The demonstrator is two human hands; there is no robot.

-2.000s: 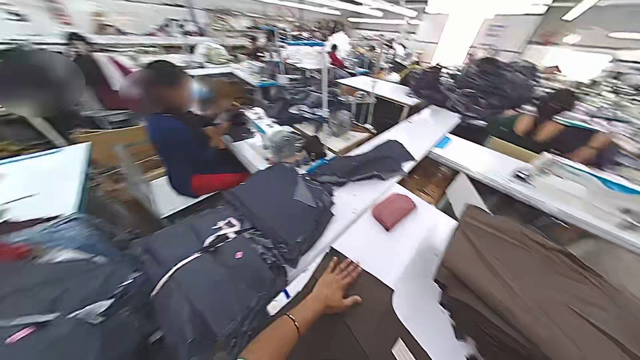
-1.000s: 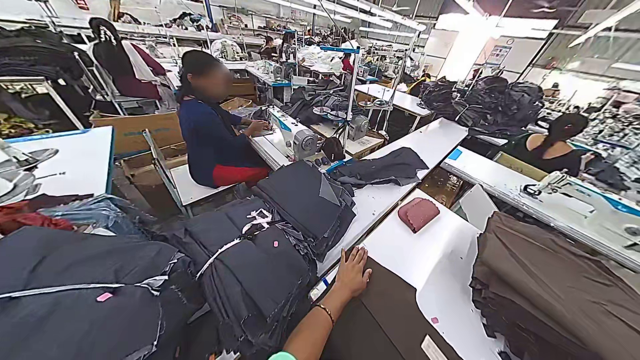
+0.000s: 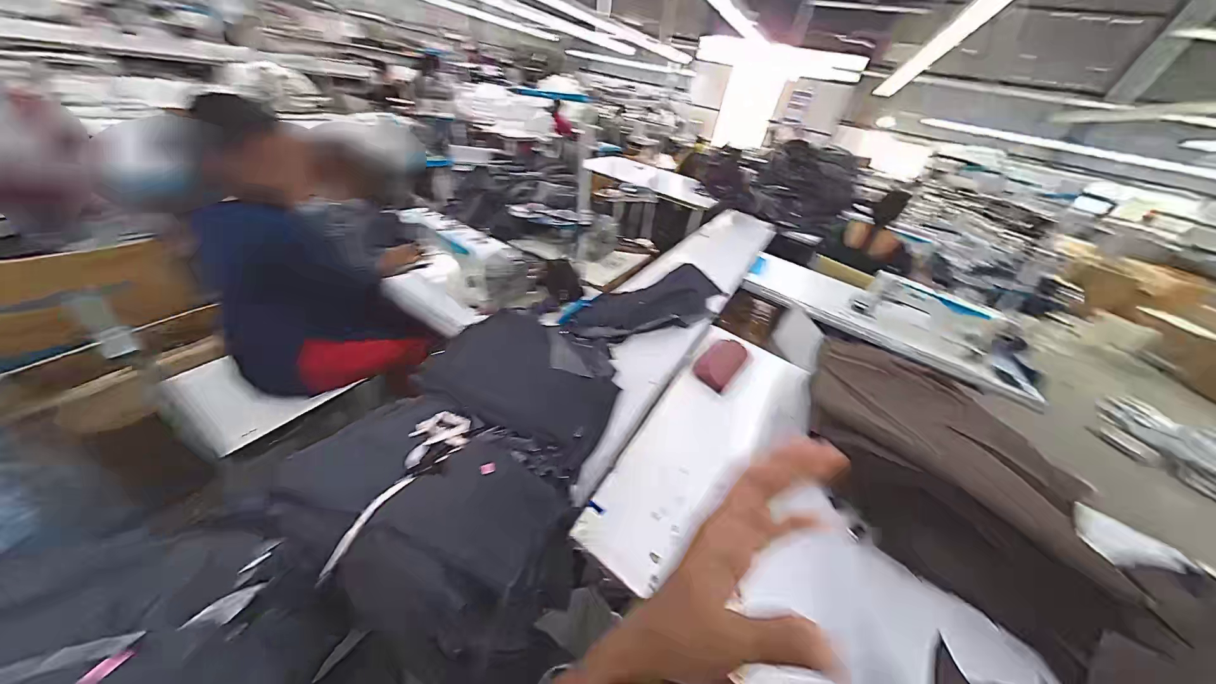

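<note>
My left hand [image 3: 731, 560] is raised over the near part of the white table [image 3: 655, 475], blurred, with its fingers spread and nothing seen in it. Beyond the fingertips, a dark red rounded object [image 3: 720, 365] lies on the table. Right of the hand is a stack of brown fabric pieces [image 3: 931, 446], draped over the table's side. To the left lie dark fabric bundles [image 3: 456, 522], one tied with a pale strip. A dark fabric piece [image 3: 655, 302] rests farther along the white surface. My right hand is out of view.
A seated person in a dark blue top [image 3: 275, 294] is at the left, beside a sewing machine [image 3: 465, 242]. Another sewing machine [image 3: 931, 309] stands on a table at the right, with a second person [image 3: 874, 242] behind it. Cardboard boxes [image 3: 1130, 285] are at the far right.
My left hand has lifted off and is now up with spread fingers. The brown piece it rested on no longer lies at that spot on the white table.
</note>
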